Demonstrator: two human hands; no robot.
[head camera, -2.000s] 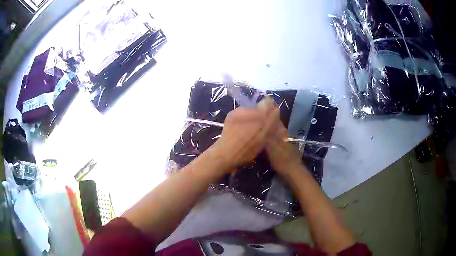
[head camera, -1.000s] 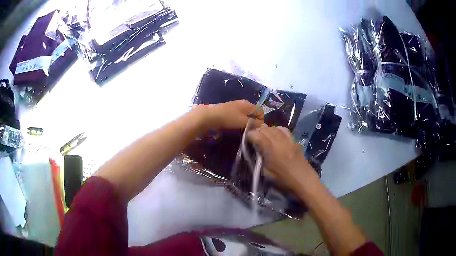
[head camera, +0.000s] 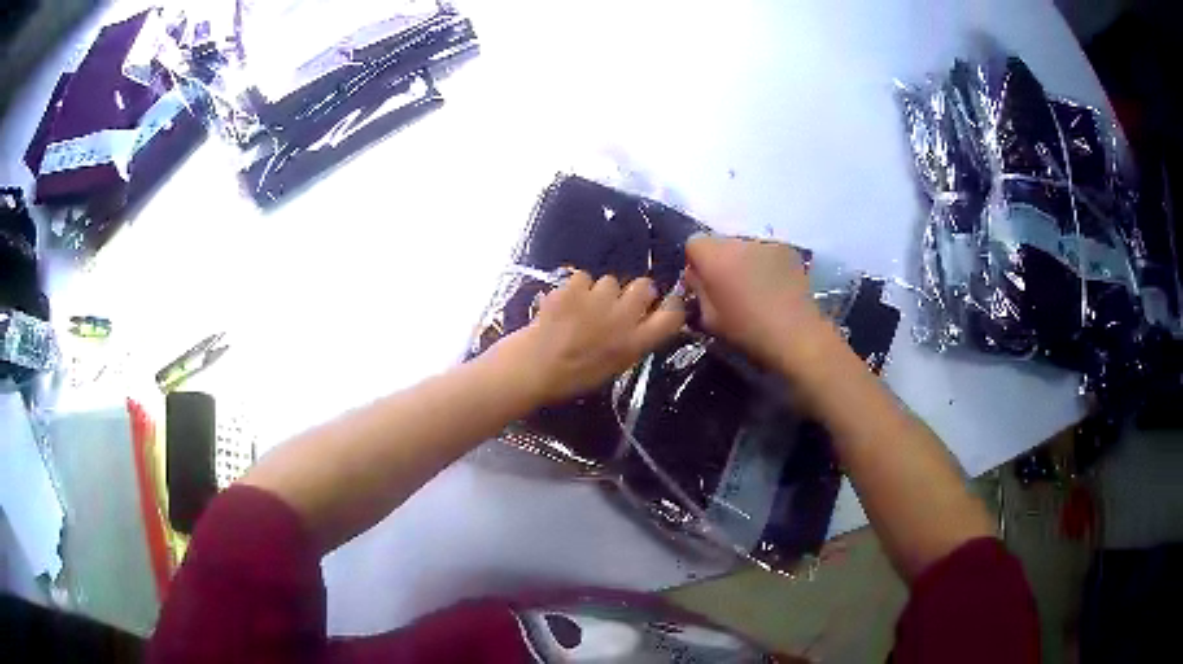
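A stack of bagged dark garments (head camera: 584, 227) lies in front of me in shiny clear plastic, with a pale printed band (head camera: 750, 486) across its right part. White packing string (head camera: 632, 422) crosses over the stack and curves down its front. My left hand (head camera: 603, 324) lies on the middle of the stack with its fingers bent at the string. My right hand (head camera: 746, 292) is just to the right, closed at the string. The string between the fingers is mostly hidden by the hands.
Tied bundles (head camera: 1038, 234) stand at the right. Loose bagged pieces (head camera: 350, 123) and purple-black pieces (head camera: 110, 123) lie at the far left. A smartphone (head camera: 191, 461), a clear folder (head camera: 97, 480) with a red edge and a small bottle (head camera: 88, 350) lie at the left.
My hands were together over the stack; they have moved slightly apart, the right one up and outward. The hanging string now lies curved over the stack's front. The view has shifted.
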